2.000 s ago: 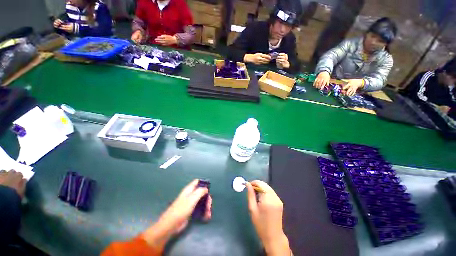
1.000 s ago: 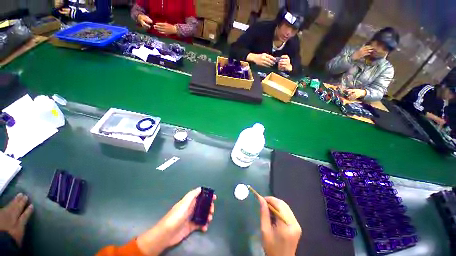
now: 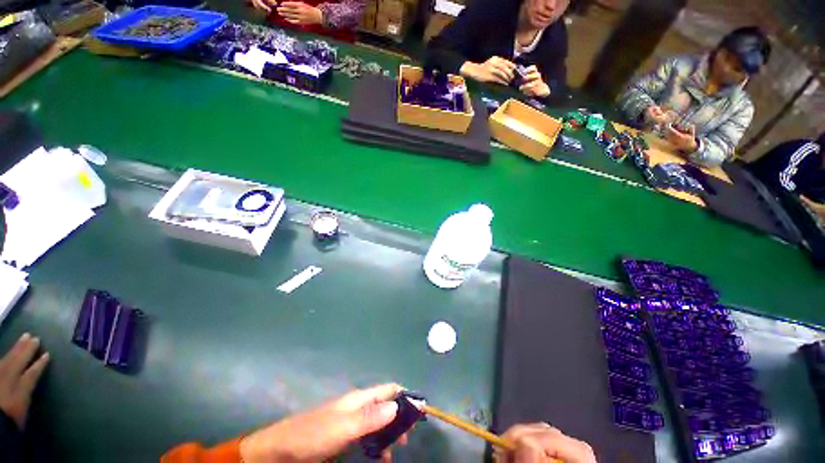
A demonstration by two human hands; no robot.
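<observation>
My left hand point(image 3: 339, 423) holds a dark plastic housing point(image 3: 394, 423), tilted, near the bottom centre. My right hand point(image 3: 543, 445), partly cut off by the bottom edge, holds a thin yellow-orange brush point(image 3: 466, 425). The brush's tip end is at the upper end of the housing; whether it touches is hard to tell. A small white disc point(image 3: 441, 337) lies on the bench above the hands. A white bottle point(image 3: 459, 246) stands behind it. Several housings point(image 3: 107, 329) lie side by side at the left.
A black mat point(image 3: 552, 362) bears a row of housings point(image 3: 629, 357) beside a filled parts tray point(image 3: 701, 362). A white box point(image 3: 220, 211), a small round jar point(image 3: 324, 226) and a white strip point(image 3: 299, 278) lie at centre left. Another person's hand point(image 3: 20, 375) is at the left edge. People sit across the bench.
The brush has moved from the white disc down to the housing. My left hand has turned and tilted the housing and sits lower. My right hand has moved down and right.
</observation>
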